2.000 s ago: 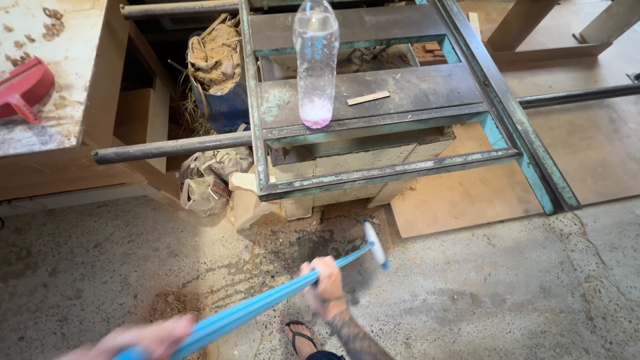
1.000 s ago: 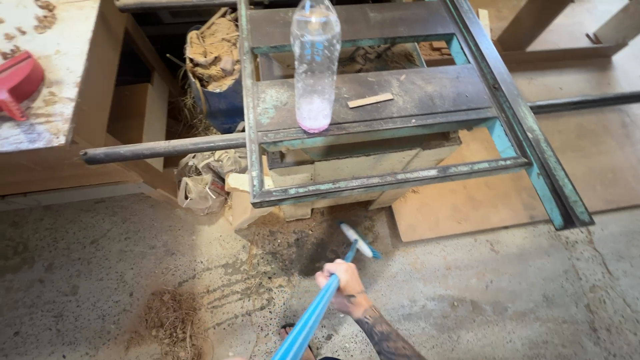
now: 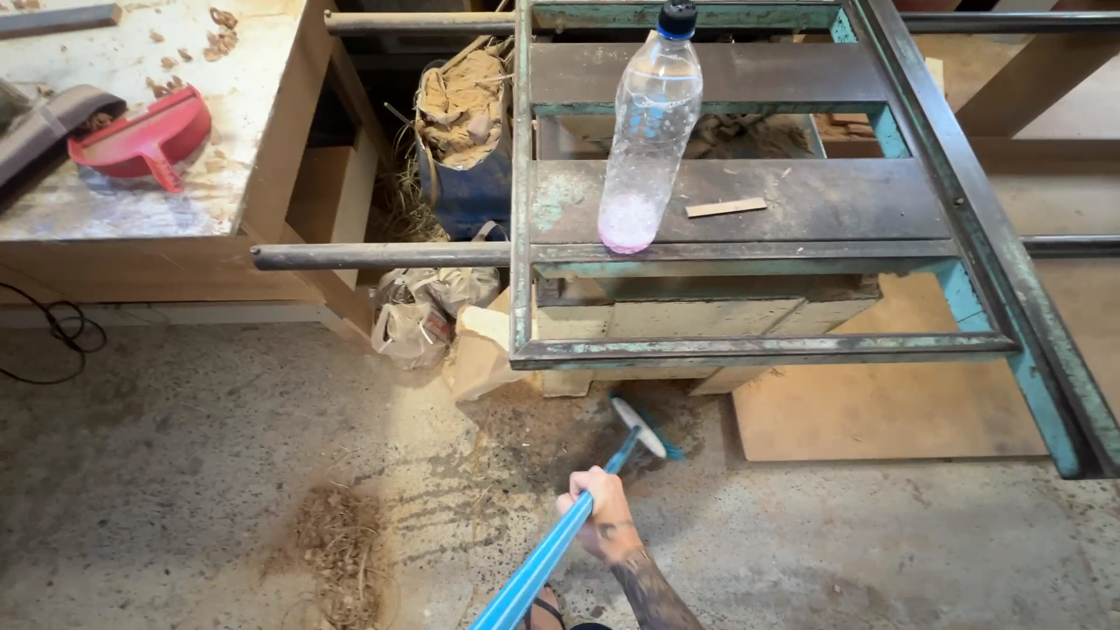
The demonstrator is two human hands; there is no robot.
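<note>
A broom with a blue handle (image 3: 535, 560) slants up from the bottom edge. My right hand (image 3: 599, 512) is closed around its lower shaft, just short of the head. The pale broom head (image 3: 639, 427) with blue bristles rests on the concrete floor, over a dark dusty patch beside a low cream cabinet (image 3: 691, 322). My left hand is out of the frame. Left of the broom, a heap of wood shavings (image 3: 337, 547) lies on the floor.
Above the broom head, an old wooden frame (image 3: 770, 350) lies across metal pipes (image 3: 385, 255), carrying a plastic bottle (image 3: 652, 131) and a wood strip (image 3: 726, 207). A workbench (image 3: 157, 267) bears a red dustpan (image 3: 144, 140). Plastic bags (image 3: 413, 334) and a blue bin (image 3: 464, 188) stand between.
My left hand, on the upper handle two seconds ago, has left the view. The handle has swung to a steeper slant, and the broom head has changed its angle.
</note>
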